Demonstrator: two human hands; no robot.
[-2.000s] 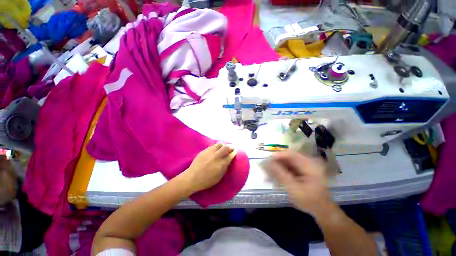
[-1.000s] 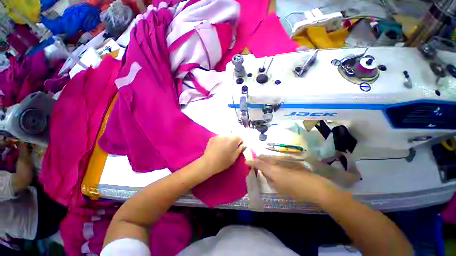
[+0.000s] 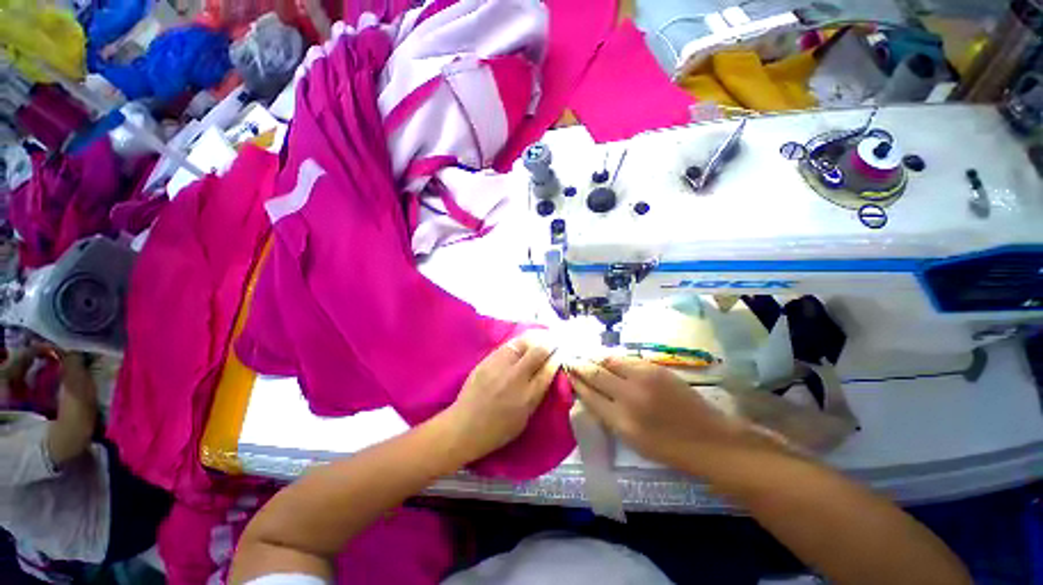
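A magenta garment piece [image 3: 377, 309] lies across the white machine table, its rounded end at the sewing machine's needle area [image 3: 606, 326]. My left hand [image 3: 503, 389] grips that end just left of the needle. My right hand [image 3: 641, 400] pinches a pale strip [image 3: 597, 463] against the garment edge; the strip hangs over the table's front edge. My fingertips nearly meet in front of the presser foot, and glare hides the exact contact. The machine head [image 3: 755, 229] is white with a blue stripe.
Yellow-green snips [image 3: 675, 355] lie right of the needle. Black strips [image 3: 810, 331] and pale scraps [image 3: 829, 417] lie under the machine arm. Pink-and-white garment parts [image 3: 463, 114] are bunched behind. More magenta pieces [image 3: 172, 309] drape at left. Another person's arm [image 3: 74, 406] shows at far left.
My right hand, blurred and away from the garment two seconds ago, now holds the pale strip at its edge beside my left hand. The view has shifted closer to the machine.
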